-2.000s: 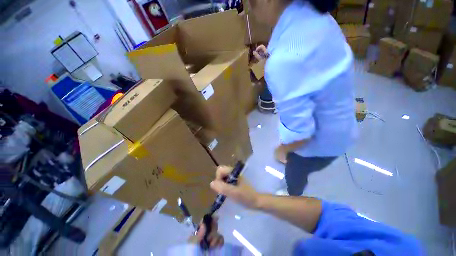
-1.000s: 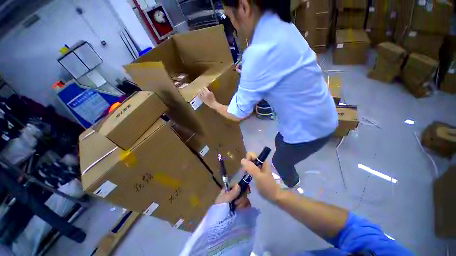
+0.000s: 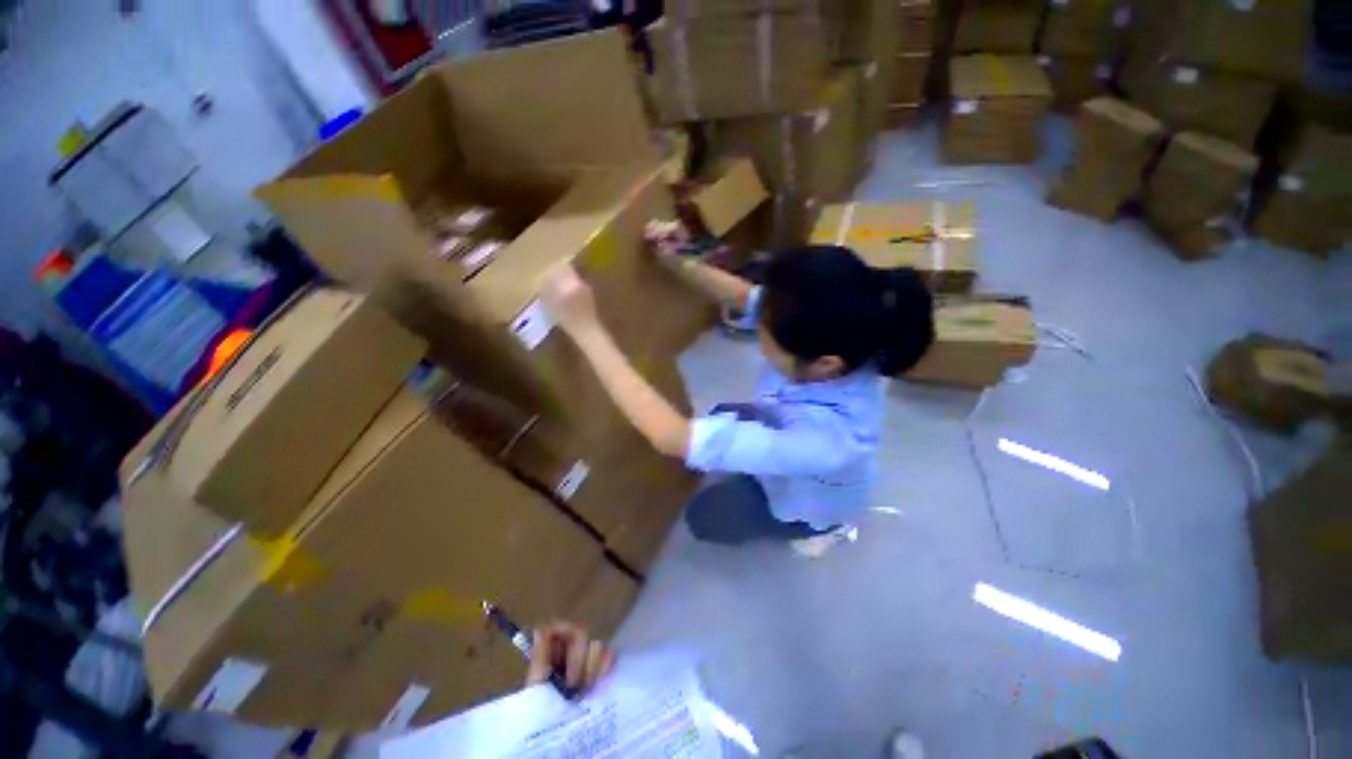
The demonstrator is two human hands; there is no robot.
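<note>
My left hand (image 3: 571, 657) is at the bottom centre, closed around a slim dark pen (image 3: 506, 626) and at the top edge of a white printed packing list (image 3: 593, 730). The sheet is cut off by the bottom edge. A dark end shows under my fingers; I cannot tell if it is the black marker. My right hand is out of the picture. Just beyond my left hand stands a large brown carton (image 3: 430, 541) with yellow tape, white labels and blurred dark marks. A smaller brown box (image 3: 304, 408) lies on it.
A person (image 3: 801, 415) crouches ahead, both hands on a tall open carton (image 3: 630, 282) with small boxes inside. Cartons (image 3: 996, 111) are stacked at the back. Loose strapping (image 3: 1225, 430) lies on the shiny floor. Dark fabric piles (image 3: 52, 504) are at left.
My right hand and the marker in it have left the picture. My left hand and the list are lower and further left. The other person has gone from standing bent to crouching.
</note>
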